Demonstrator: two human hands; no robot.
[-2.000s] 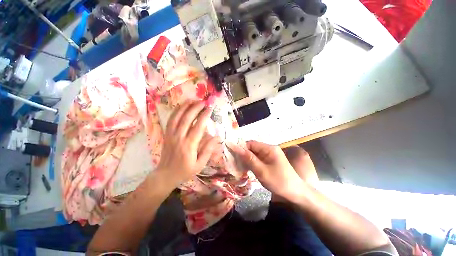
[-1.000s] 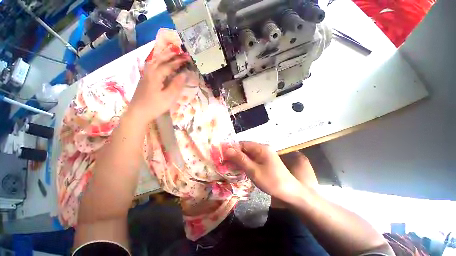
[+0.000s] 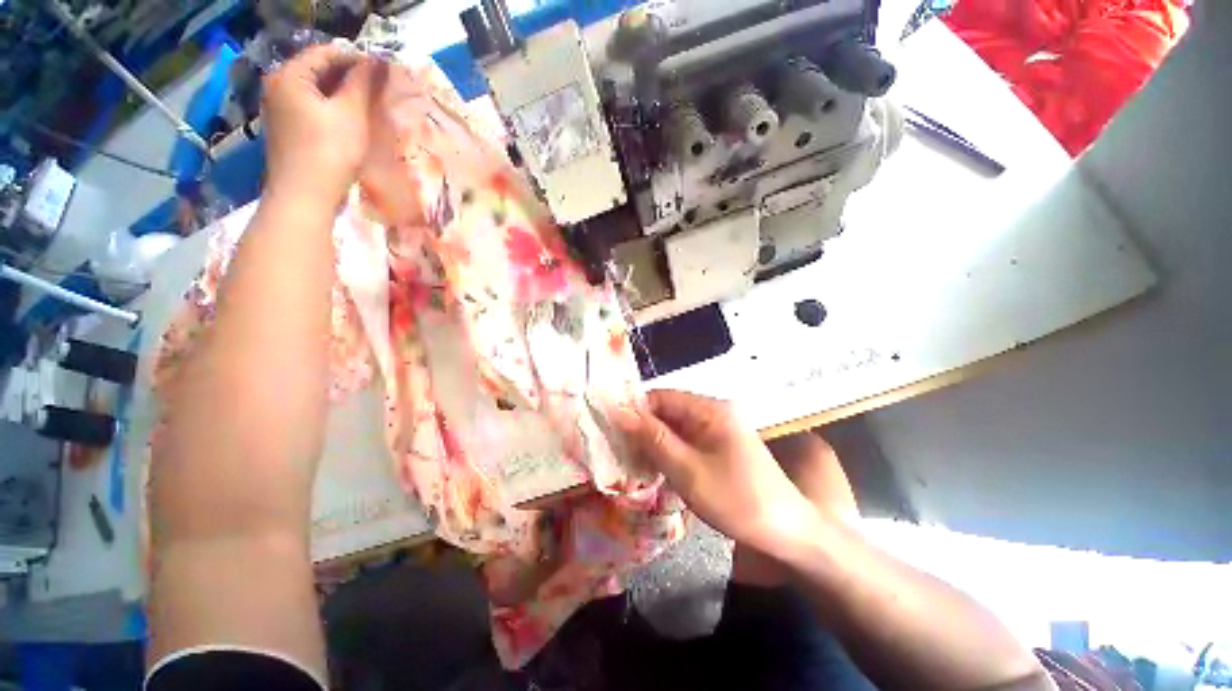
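Observation:
A light floral fabric piece [image 3: 507, 290] is stretched between my hands along the left side of the grey-white overlock machine [image 3: 736, 149]. My left hand [image 3: 324, 115] pinches its far end, raised at the upper left. My right hand [image 3: 689, 446] pinches its near edge close to the table's front edge, left of the machine's front. The fabric lies beside the needle area [image 3: 608, 257], and its lower end hangs over the table edge towards my lap. More floral fabric lies at the left, partly hidden by my left forearm.
The white table [image 3: 946, 270] has a wooden front edge. Dark tweezers [image 3: 954, 142] lie right of the machine. Red cloth [image 3: 1074, 61] is piled at the far right. Dark thread cones [image 3: 81, 425] stand at the left.
My left hand has moved from the fabric near the needle area up and left, pulling the fabric's far end out. My right hand has stayed nearly in place. The red spool no longer shows.

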